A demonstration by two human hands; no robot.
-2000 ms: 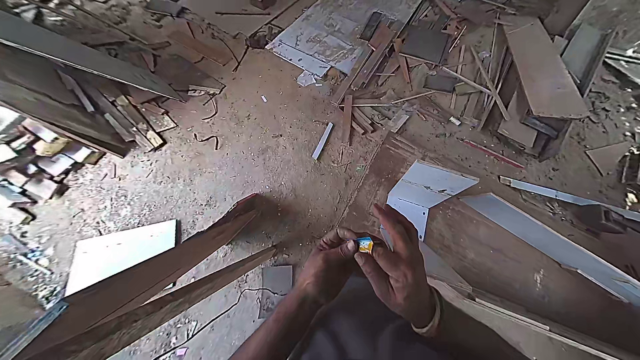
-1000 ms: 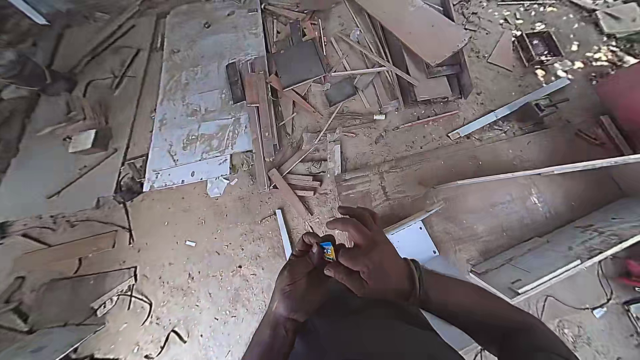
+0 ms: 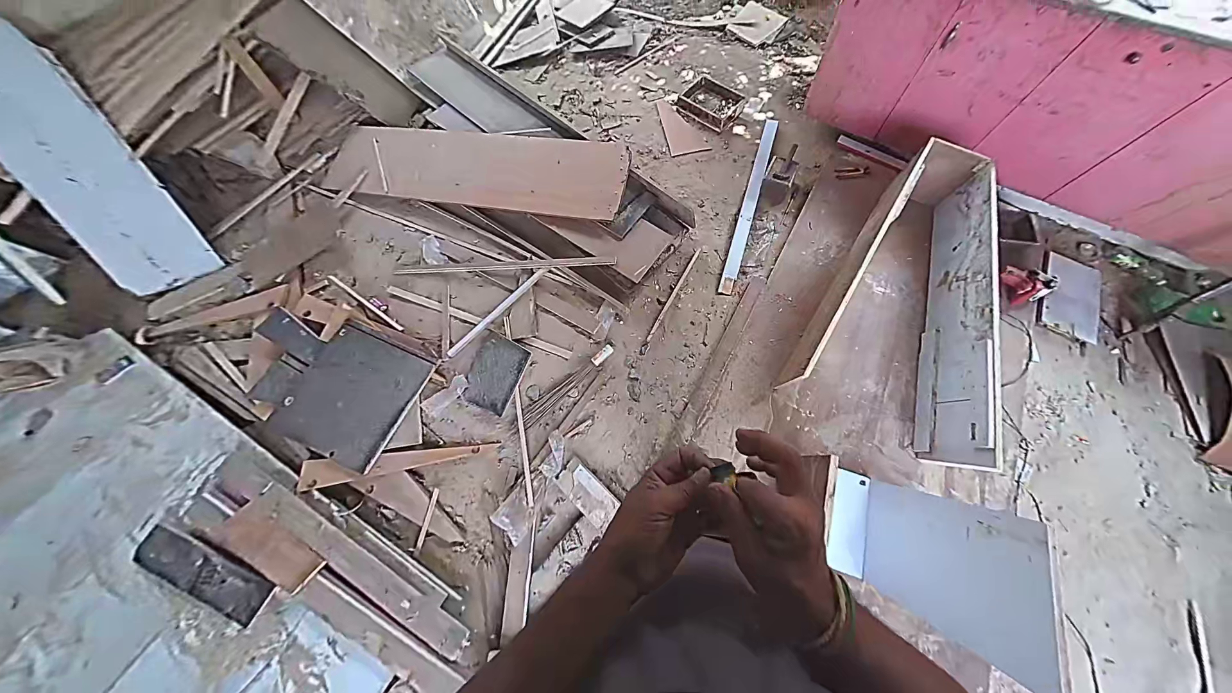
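Near the bottom middle of the head view, my left hand [image 3: 664, 520] and my right hand [image 3: 778, 539] are close together in front of my body. Between their fingertips is a small yellow and dark object [image 3: 724, 474], partly covered by the fingers; its kind cannot be told. My left thumb and forefinger pinch it from one side, and my right fingers touch it from the other. A band circles my right wrist. Just right of the right hand lies a white-faced board [image 3: 962, 568].
An open wooden box frame [image 3: 962, 289] stands at the right, below a pink panel wall [image 3: 1020, 106]. Offcuts and boards [image 3: 481, 168] are heaped at the left and centre. A red power tool [image 3: 1026, 286] with a cord lies beyond the frame. A long white strip [image 3: 749, 207] lies on the ground.
The view has swung far to the right, bringing in the pink panels and the whole box frame. Both hands stay together at the small object, which showed blue and yellow before.
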